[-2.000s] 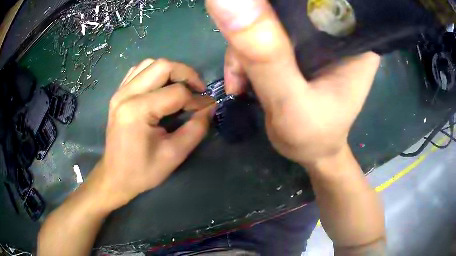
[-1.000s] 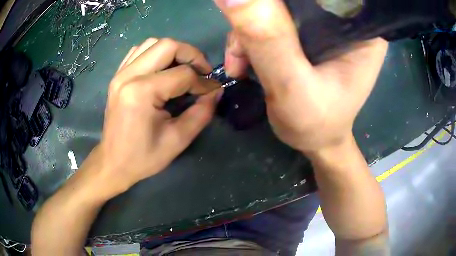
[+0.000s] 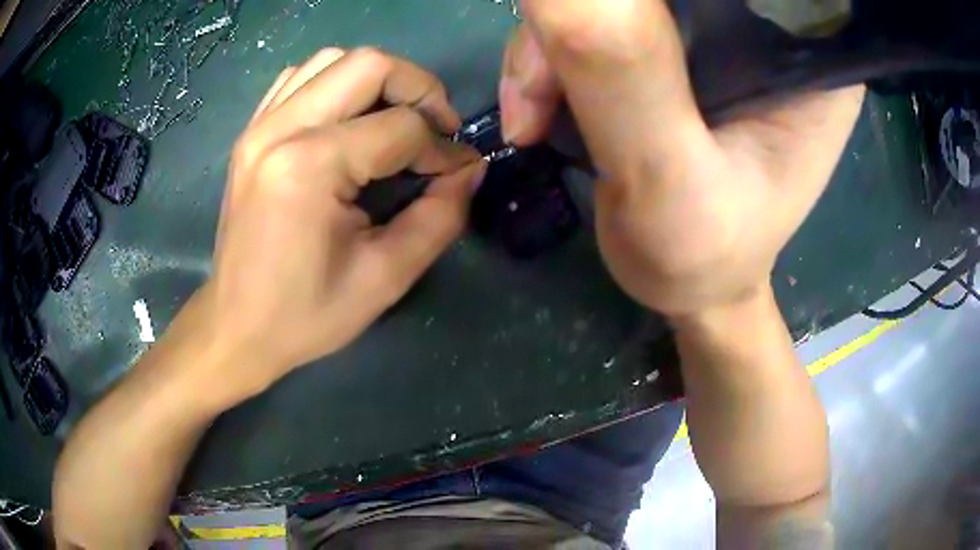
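Observation:
My left hand (image 3: 322,204) pinches a small shiny metal strip (image 3: 499,155) between thumb and forefinger, at the edge of a black plastic housing (image 3: 484,127) in the middle. The housing is mostly hidden by the fingers. My right hand (image 3: 688,161) is wrapped round the thick black body of the electric screwdriver (image 3: 774,64), which runs out of the top right; a pale round sticker shows on it. The right fingertips reach down to the housing. The screwdriver's tip is hidden. A dark rounded shape (image 3: 527,210) lies just below the fingers.
A pile of black housings (image 3: 75,220) lies at the left edge of the green bench mat (image 3: 430,376). Loose metal strips (image 3: 161,64) lie upper left. A black machine (image 3: 956,145) with a round face stands at the right, with black cables (image 3: 924,295) below it.
Both hands and the housing sit slightly higher in the picture, as does the bench, so the view has shifted. The right hand also appears farther right. The grips look the same.

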